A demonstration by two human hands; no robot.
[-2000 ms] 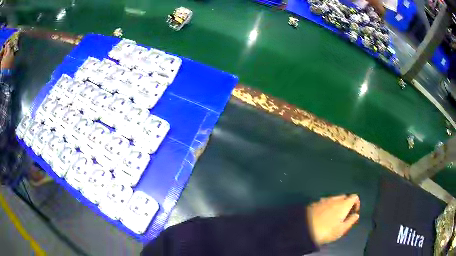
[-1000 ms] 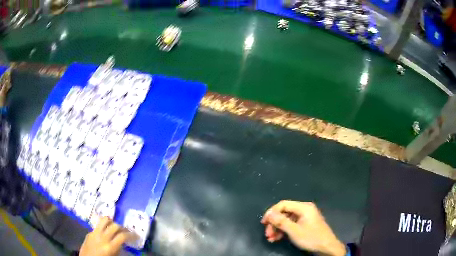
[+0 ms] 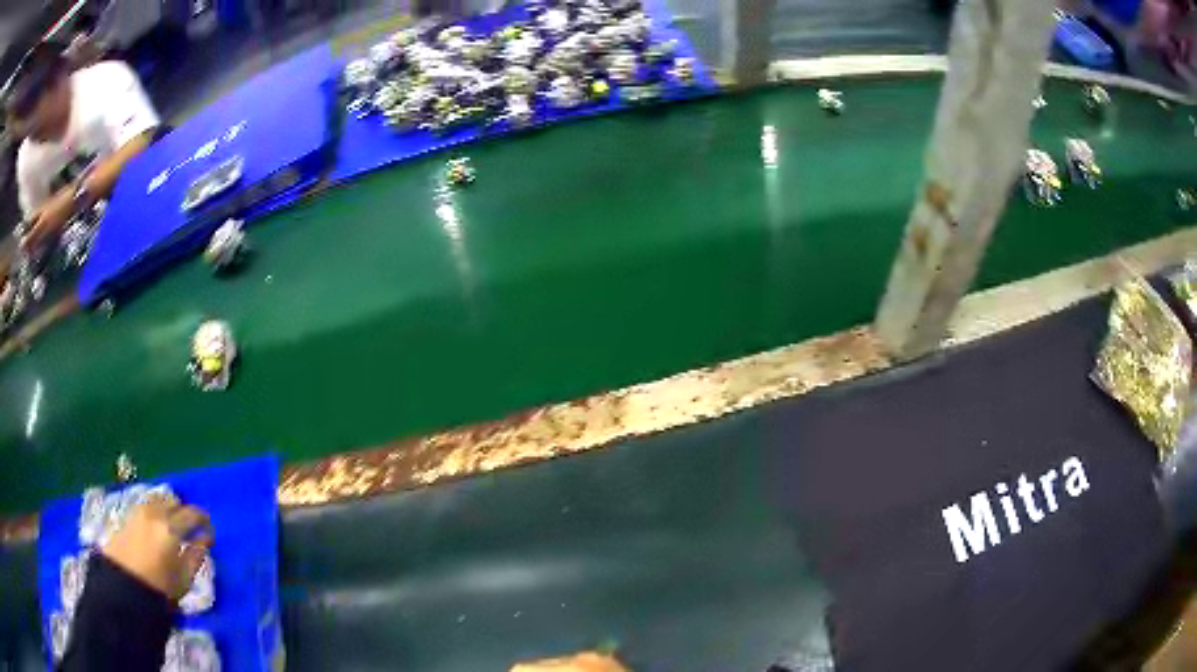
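White housings (image 3: 193, 651) lie in rows on a blue sheet (image 3: 250, 538) at the lower left. My left hand (image 3: 158, 545), in a dark sleeve, is over the upper housings with its fingers bent down; blur hides whether it grips one. My right hand (image 3: 571, 663) shows only as a sliver at the bottom edge, its fingers out of the picture.
A green conveyor (image 3: 565, 250) with scattered assemblies runs beyond the worn metal edge (image 3: 578, 427). A post (image 3: 958, 184) stands at the right, near a black mat (image 3: 919, 525) and a bag of gold-brass parts (image 3: 1145, 361). A person (image 3: 99, 118) is far left.
The view has swung right and up, so the blue sheet sits lower left. My left hand has moved to the upper housings. My right hand has mostly left the picture.
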